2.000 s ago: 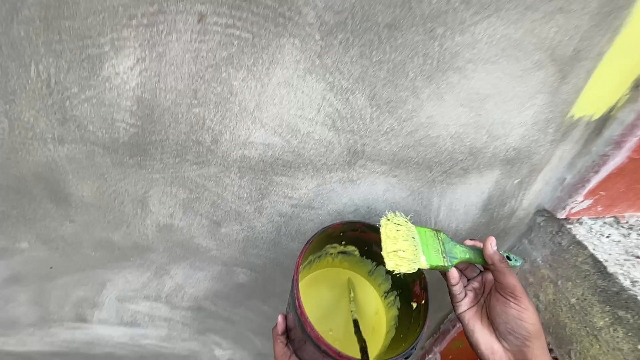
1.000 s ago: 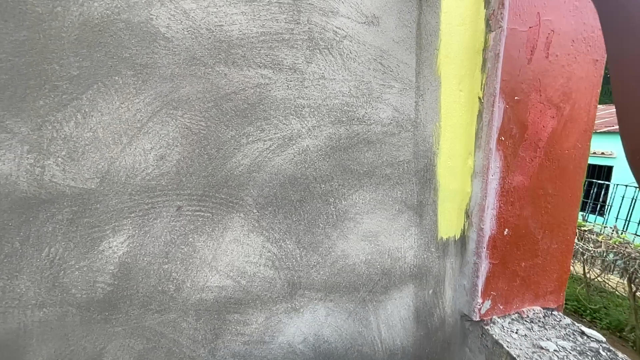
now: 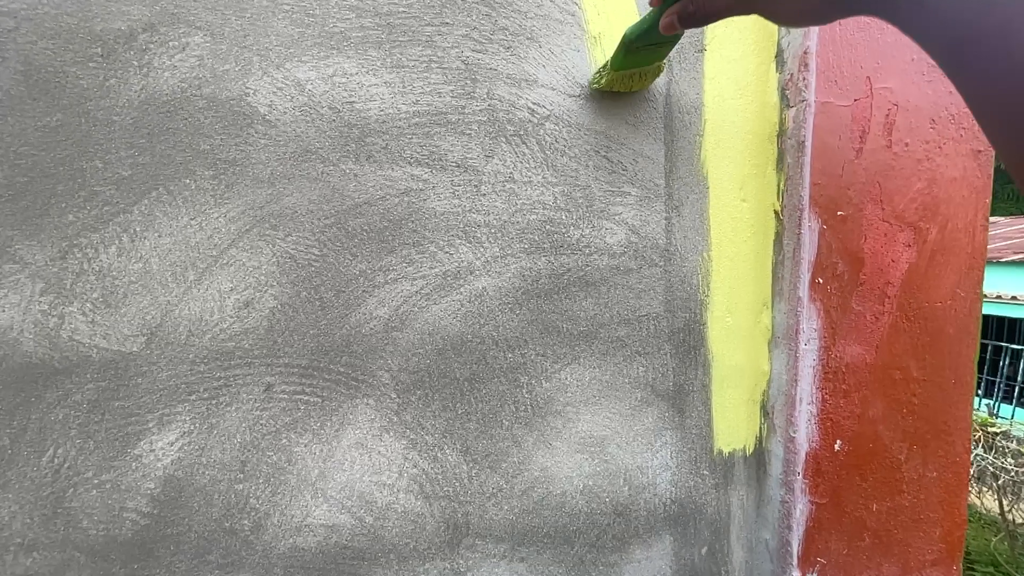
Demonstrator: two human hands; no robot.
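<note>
At the top right of the head view, my right hand [image 3: 708, 12] grips the green handle of a paintbrush [image 3: 632, 68]. Its yellow-coated bristles point down and press on the grey plastered wall [image 3: 360, 240]. A short band of yellow paint [image 3: 610, 28] runs up from the bristles to the top edge of the view. To the right of the brush, a longer yellow stripe [image 3: 740, 240] runs down the wall and ends in a ragged lower edge. My left hand is out of view, and so is the paint container.
A red-painted pillar [image 3: 896, 320] with a whitish, rough left edge stands right of the yellow stripe. Beyond it at the far right are a turquoise building [image 3: 1004, 280] with a barred window and reddish roof, dry branches [image 3: 996, 472] and grass.
Two seconds ago the brush was over the container of yellow paint; now its bristles are on the wall. A short yellow band shows above them. The view has swung up to the wall.
</note>
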